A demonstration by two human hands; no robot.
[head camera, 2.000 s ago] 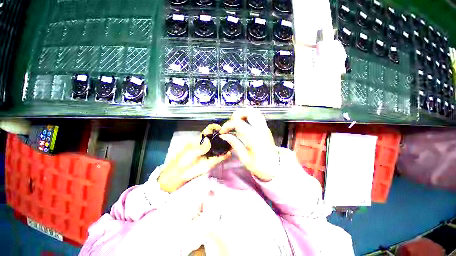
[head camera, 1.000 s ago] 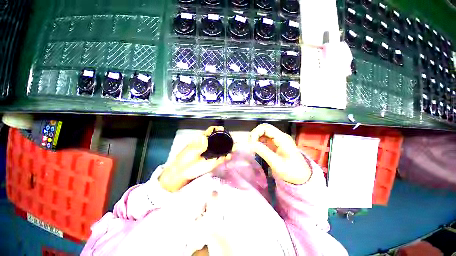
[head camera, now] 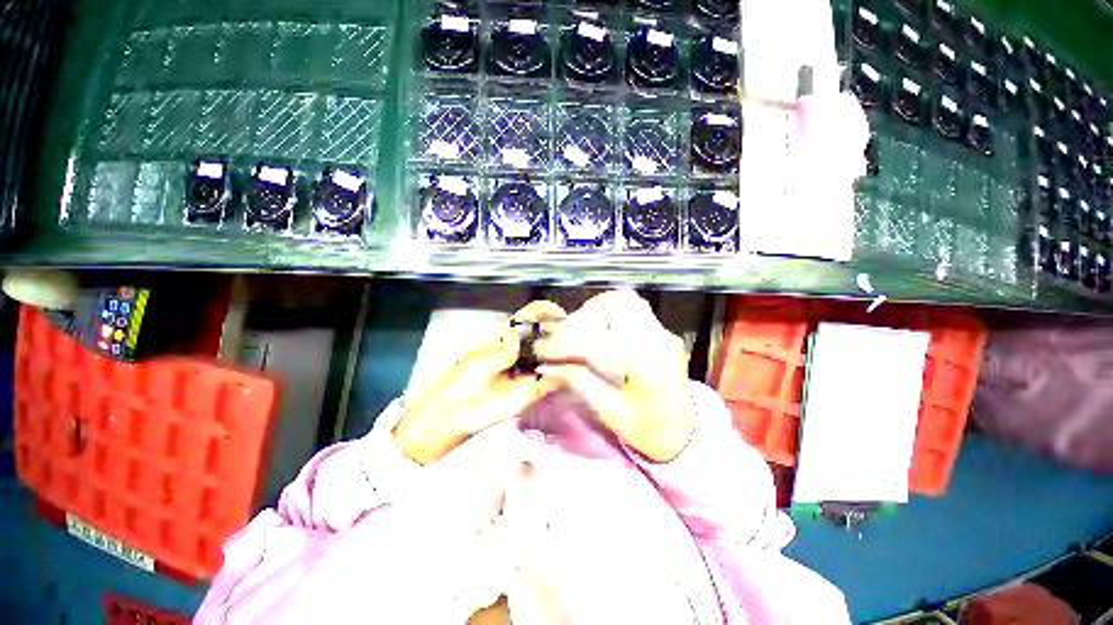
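A black round lens assembly (head camera: 529,354) is held above the lap, just in front of the bench edge, mostly covered by fingers. My left hand (head camera: 470,388) grips it from the left side. My right hand (head camera: 626,366) closes over it from the right, with its fingertips on the part. A clear blister tray (head camera: 408,147) on the green mat straight ahead holds rows of black lens assemblies with white labels. Four of its pockets in the second row from the near edge show crosshatched texture without black parts.
Another blister tray (head camera: 76,183) at left has three black parts in its near row. A white paper strip (head camera: 796,226) lies right of centre. Filled trays stand farther right. Below the edge are red trays (head camera: 159,427), a clipboard sheet (head camera: 862,415) and a colour-dot card (head camera: 122,322).
My right hand has moved left from beside the part onto it, so both hands now meet around it. The part is more covered than a second ago.
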